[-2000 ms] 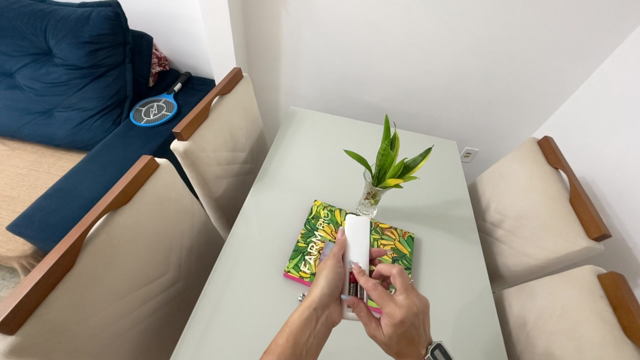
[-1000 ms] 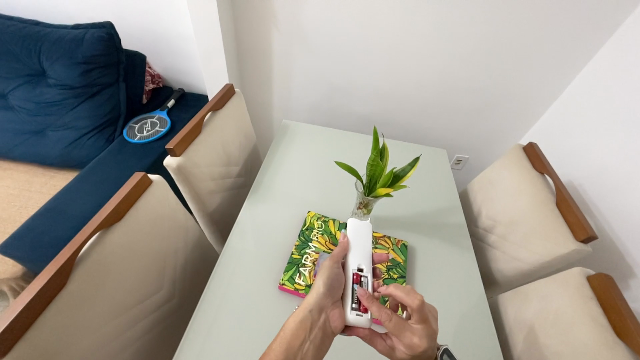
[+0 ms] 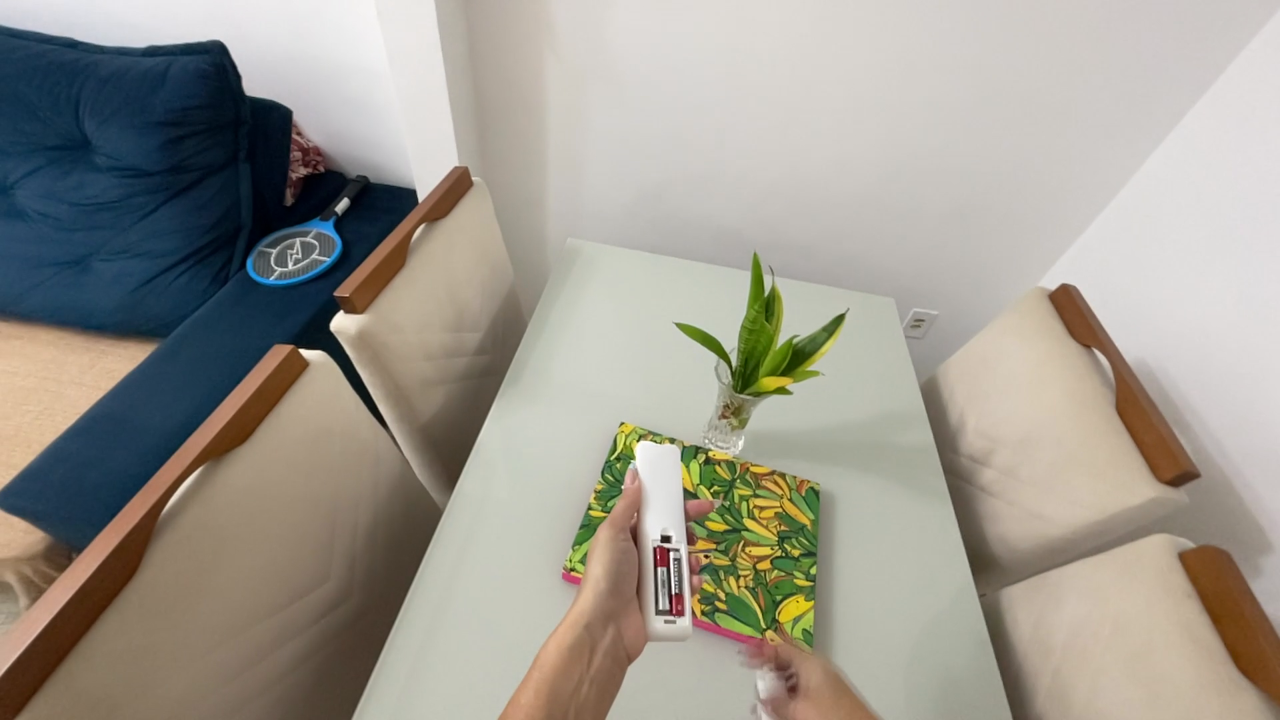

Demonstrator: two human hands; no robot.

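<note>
My left hand (image 3: 612, 560) holds a white remote control (image 3: 660, 500), its back facing up, above a book with a banana-pattern cover (image 3: 755, 530). The battery compartment at the lower end is uncovered, and two red and silver batteries (image 3: 669, 580) lie side by side in it. To the lower right, near the book's bottom edge, my right hand (image 3: 790, 680) is blurred, with a small white piece at its fingers; whether it grips that piece is unclear. A glass vase (image 3: 727, 420) with a green leafy plant (image 3: 765, 340) stands behind the book.
The pale table (image 3: 530, 470) meets the wall at its far end. Cream chairs with wooden top rails stand at the left (image 3: 440, 330) and right (image 3: 1060, 420). A blue electric fly swatter (image 3: 296, 253) rests on the dark blue sofa (image 3: 110, 180). A wall socket (image 3: 919, 322) is beyond the table.
My right hand has moved off the remote's battery compartment, down and to the right. The remote stays in my left hand, and both batteries now show fully.
</note>
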